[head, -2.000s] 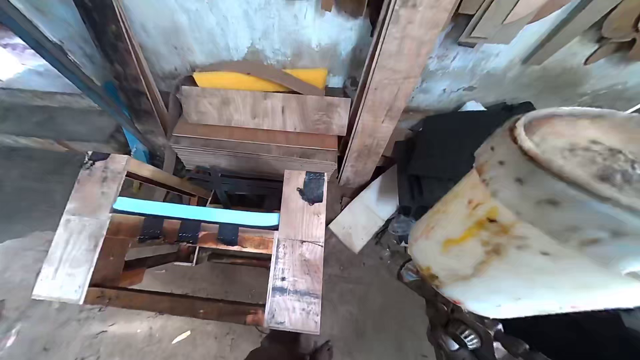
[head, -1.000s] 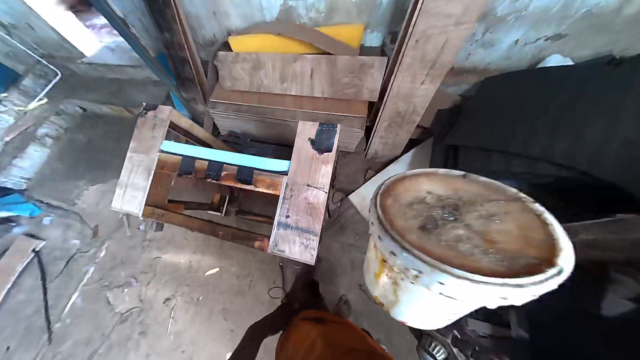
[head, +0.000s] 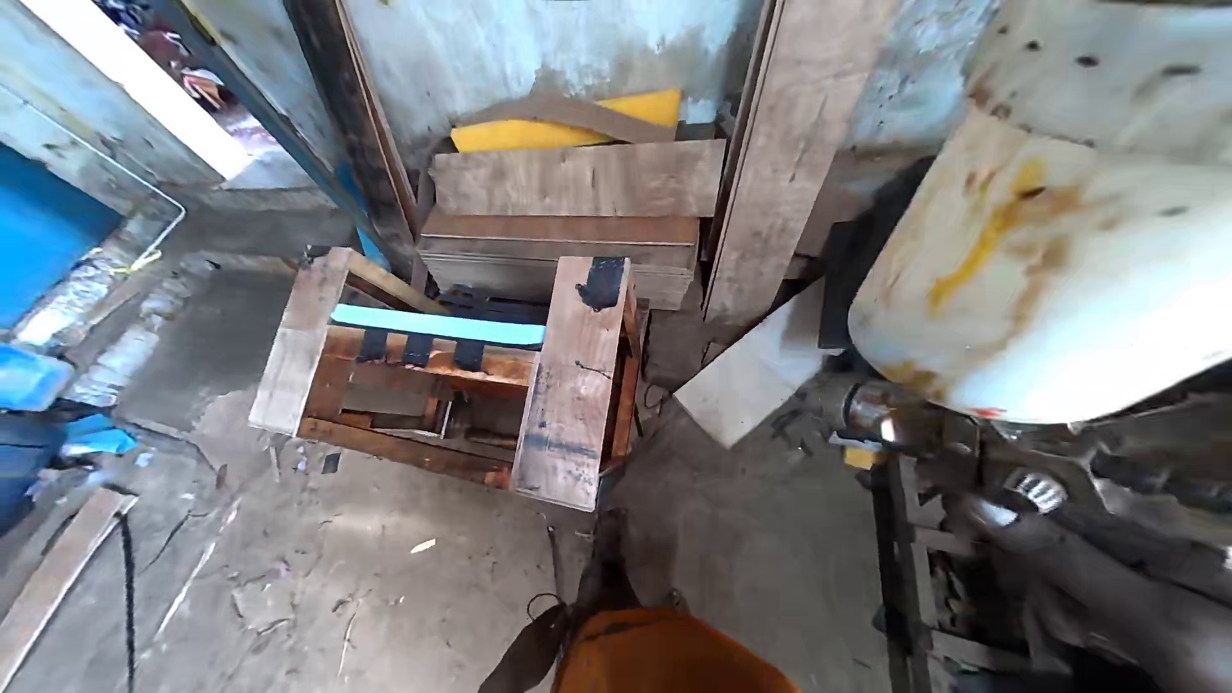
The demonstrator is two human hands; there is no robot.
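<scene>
Neither my left hand nor my right hand can be made out. At the bottom edge are orange cloth point(head: 664, 654) and dark limb-like shapes point(head: 529, 654), too unclear to tell as arm, leg or foot. Ahead of them stands a wooden frame point(head: 404, 452) with two broad side boards point(head: 577, 395) and a light-blue strip point(head: 438, 324) across it; black patches mark the wood. A large white bucket point(head: 1049, 279), stained yellow and brown, fills the upper right. Blurred metal parts point(head: 1035, 491) lie below it; what bears the bucket is hidden.
Stacked boards point(head: 573, 183) and a yellow piece point(head: 664, 106) stand by the wall. A tall plank point(head: 799, 144) leans there. A pale panel point(head: 751, 375) lies right of the frame. Blue objects point(head: 38, 231) and a narrow board point(head: 58, 587) are at the left.
The view has shifted. One second ago the bucket's round, brown-stained top showed; now mostly its side shows. The wooden frame has kept its place beside the stacked boards.
</scene>
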